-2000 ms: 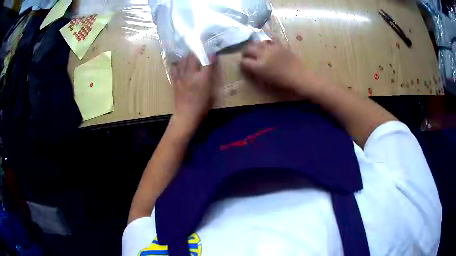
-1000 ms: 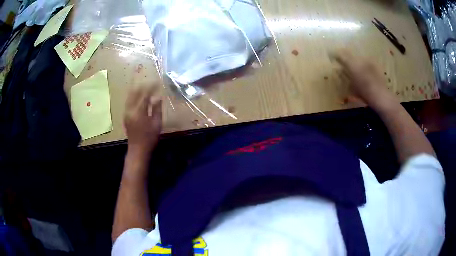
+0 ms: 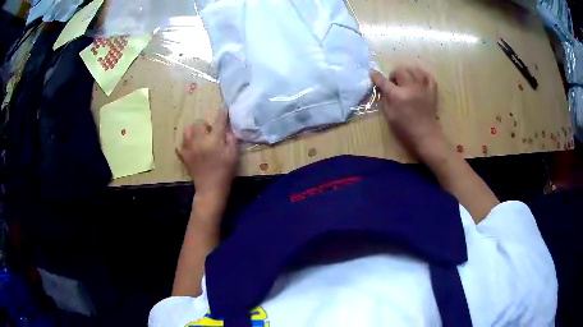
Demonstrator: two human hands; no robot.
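A folded white garment (image 3: 291,70) lies on the table under a glossy clear poly bag (image 3: 365,105), whose shine shows at its right lower corner. My left hand (image 3: 209,145) is at the lower left corner of the bag, with fingers bent at its edge. My right hand (image 3: 409,99) is at the right edge, thumb and finger closed on the bag's edge. The far end of the garment is cut off by the picture's top edge.
Yellow sticker sheets (image 3: 126,134) lie at the left. Dark snips (image 3: 518,62) lie at the right. Small red stickers are scattered on the wooden table (image 3: 447,57). Clear bags (image 3: 144,19) lie upper left. Dark garments (image 3: 61,115) hang left; plastic-wrapped packs (image 3: 557,32) stand at the right edge.
Both hands were apart from the bag a second ago and are now at its side edges. The garment lies flatter and nearer to me, and the bag's loose near end no longer sticks out.
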